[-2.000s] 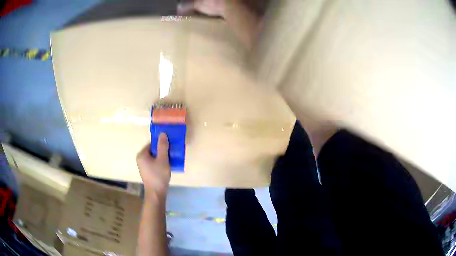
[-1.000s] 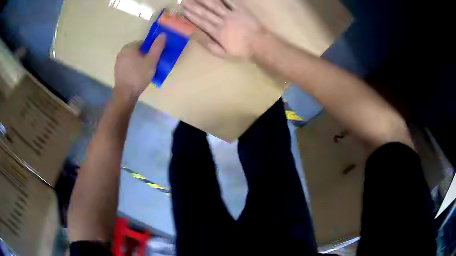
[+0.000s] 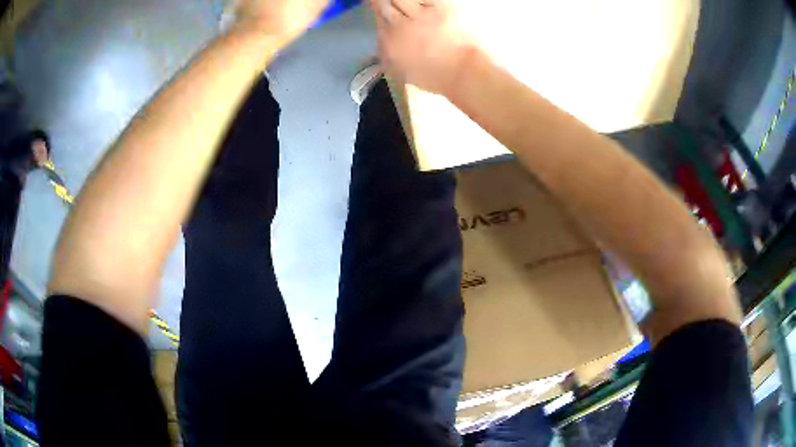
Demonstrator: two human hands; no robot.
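A large brown carton (image 3: 559, 70) lies at the top right, its top face washed out by glare. My left hand (image 3: 279, 19) is at the top edge, partly cut off. It holds the blue tape dispenser (image 3: 339, 10), of which only a small blue part shows. My right hand (image 3: 421, 48) is at the carton's left edge, close to the dispenser. Its fingers reach the frame's top edge, and whether they grip anything cannot be told.
A second carton (image 3: 532, 288) with dark print stands below the first, right of my legs. The grey-blue floor (image 3: 305, 175) has yellow-black tape at the left. A green frame (image 3: 720, 196) and red items are at the right. A dark, unclear object (image 3: 33, 150) is at the far left.
The view has turned, and the carton now shows at the top right. Both hands have moved to the top edge. The dispenser, fully visible earlier, is now mostly out of frame.
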